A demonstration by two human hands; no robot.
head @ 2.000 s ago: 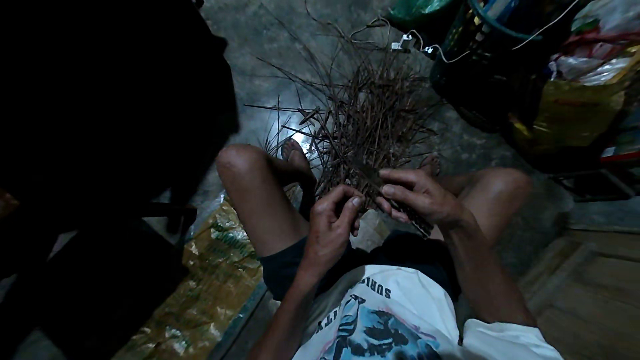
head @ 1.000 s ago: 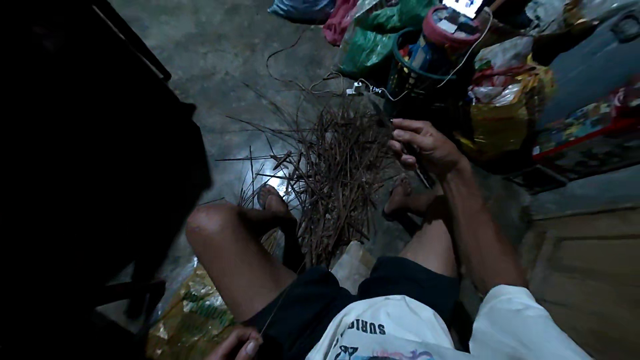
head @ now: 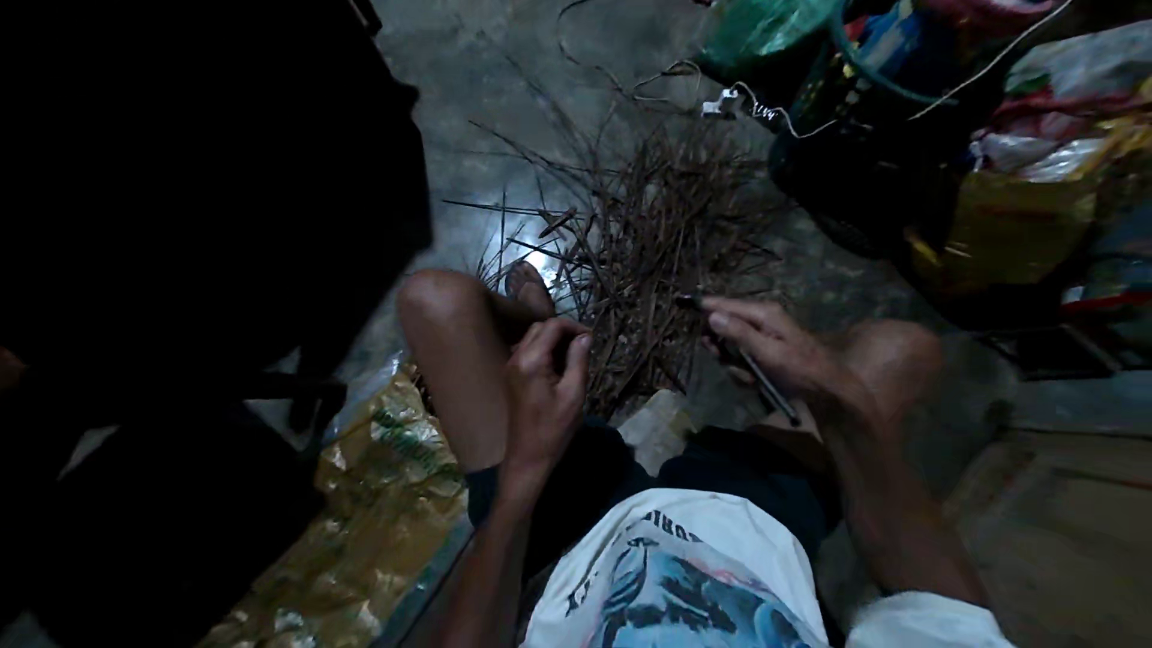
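Observation:
A loose pile of thin brown sticks or dry stalks [head: 657, 243] lies on the concrete floor between my legs. My right hand [head: 778, 346] is closed around a slim dark tool with a long handle [head: 769, 387]; its darker tip points at the pile, and its exact kind cannot be told. My left hand [head: 549, 378] is over my left thigh at the pile's near left edge, thumb and fingertips close together. Whether something thin is between them cannot be seen.
A gold plastic sheet or sack [head: 360, 504] lies at lower left beside dark furniture. At upper right are a basket with a blue-green rim [head: 864, 63], a green plastic bag [head: 765, 36], a yellow bag [head: 1017, 225] and a white cord with a plug [head: 720, 103].
My left hand has come up from the lower edge to beside the pile. My right hand, still with the tool, has lowered toward my right knee. The view has shifted.

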